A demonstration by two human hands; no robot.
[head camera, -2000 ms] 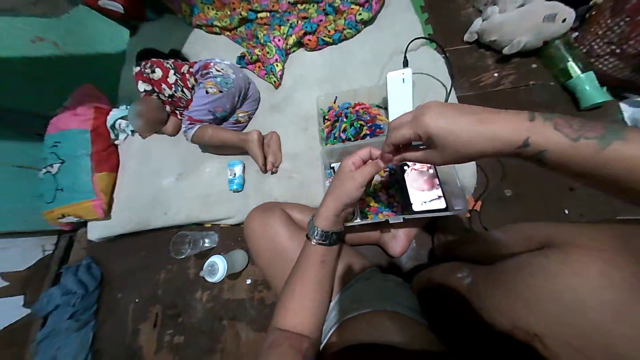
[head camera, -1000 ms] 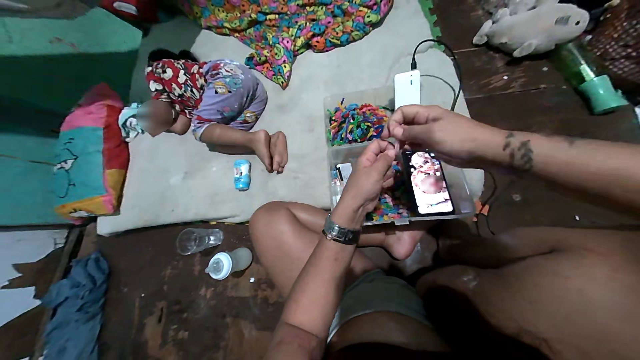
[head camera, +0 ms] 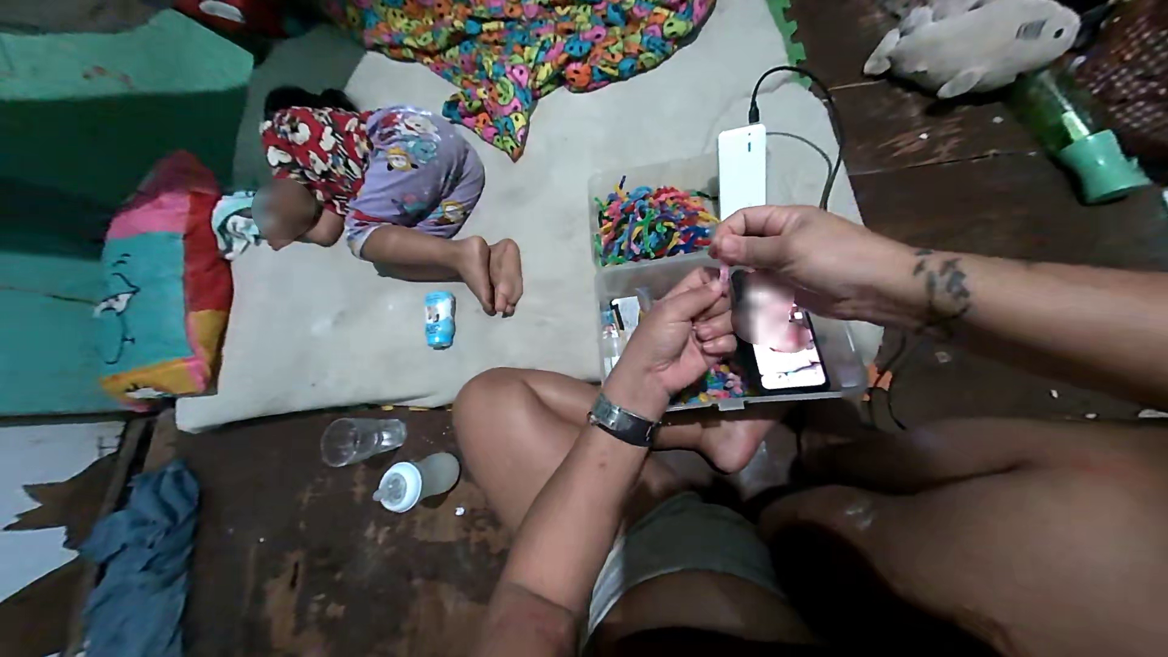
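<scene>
My left hand (head camera: 686, 333), with a watch on its wrist, and my right hand (head camera: 785, 260) meet above a clear plastic case (head camera: 598, 274). A small pink piece (head camera: 724, 277) is pinched between the fingertips of both; its exact kind cannot be told. Colourful thin strips (head camera: 650, 219) fill the case's upper compartment. Small coloured pieces (head camera: 721, 381) lie in the lower part, partly hidden by my left hand. A smartphone (head camera: 787, 351) with a lit screen rests on the case's right side, below my right hand. Beyond it lies a white power bank (head camera: 742, 169) with a black cable.
A person (head camera: 401, 182) lies on the pale mattress (head camera: 319, 338) near a blue container (head camera: 439, 319). A baby bottle (head camera: 418, 482) and a clear cup (head camera: 363, 442) lie on the wooden floor. A cushion (head camera: 151, 292) is at left, a plush toy (head camera: 985, 46) at upper right.
Both hands stay together over the case, with small shifts of the fingers and wrists. The picture on the phone's screen has changed.
</scene>
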